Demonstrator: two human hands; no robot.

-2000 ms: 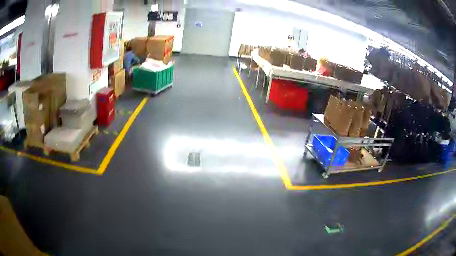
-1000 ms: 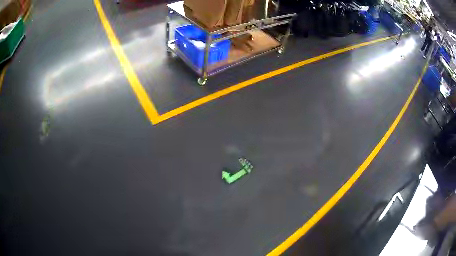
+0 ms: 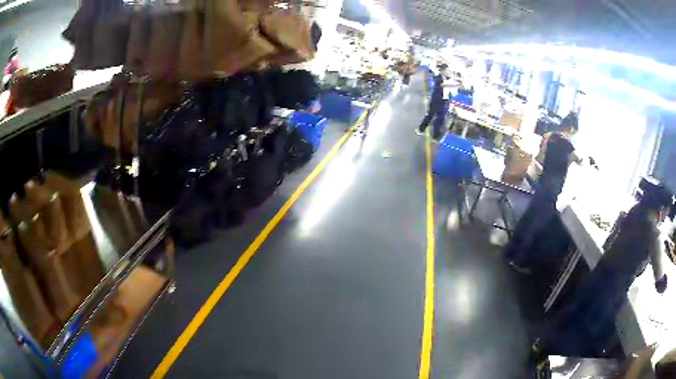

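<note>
Neither of my hands is in the picture. Nearest in front is the grey floor (image 3: 348, 296) of an aisle between two yellow lines. At the lower left is a metal cart (image 3: 141, 252) with brown pieces (image 3: 55, 244) standing on it and part of a blue bin (image 3: 80, 357) on its lower shelf. The picture is partly blurred.
Dark bags or cloth (image 3: 215, 170) hang or are heaped along the left. Blue bins (image 3: 305, 127) stand farther along. On the right, two people in dark clothes stand at white tables (image 3: 645, 314). A blue bin (image 3: 454, 157) is by a table. Another person (image 3: 437, 104) is farther down the aisle.
The view has swung right, from the open floor to a long aisle. The cart has shifted to the left edge, and the tables and people on the right have come into view.
</note>
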